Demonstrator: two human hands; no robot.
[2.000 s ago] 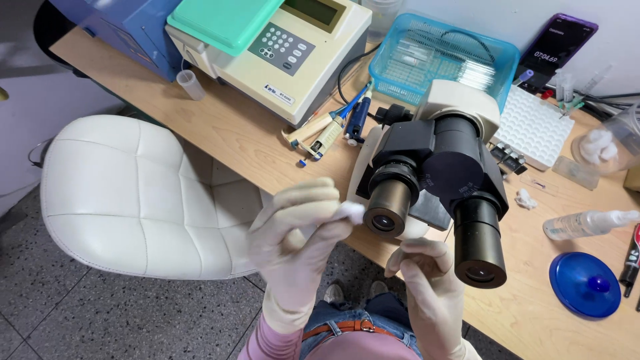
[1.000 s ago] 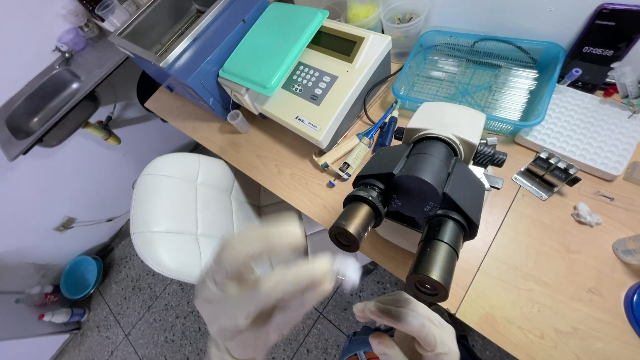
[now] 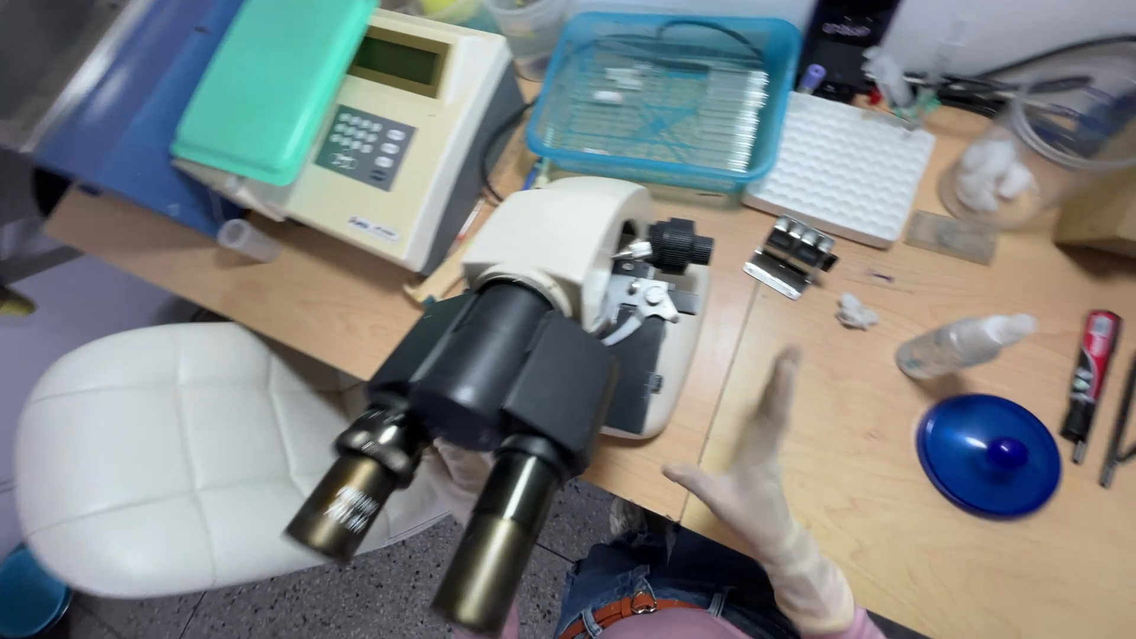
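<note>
A binocular microscope (image 3: 497, 355) with a cream body and black head stands at the table's front edge, its two eyepieces toward me. My right hand (image 3: 754, 479), in a pale glove, is held above the table to the right of the microscope, fingers apart and nothing in it. Only a little of my left hand (image 3: 461, 470) shows behind the eyepieces; its fingers and anything in them are hidden. The microscope's stage carries a metal slide clip (image 3: 648, 300). A crumpled white scrap (image 3: 855, 311) lies on the table to the right.
Behind stand a keypad instrument (image 3: 399, 133) with a green lid (image 3: 266, 98) and a blue basket (image 3: 657, 169) of glass slides. To the right are a white well rack (image 3: 843, 169), a metal counter (image 3: 790, 257), a spray bottle (image 3: 958, 344) and a blue lid (image 3: 967, 444). A white chair (image 3: 195, 426) stands left.
My right hand has moved to the right, away from the eyepieces. My left hand, earlier holding a white wad in front of them, is now mostly hidden behind them. The view has shifted.
</note>
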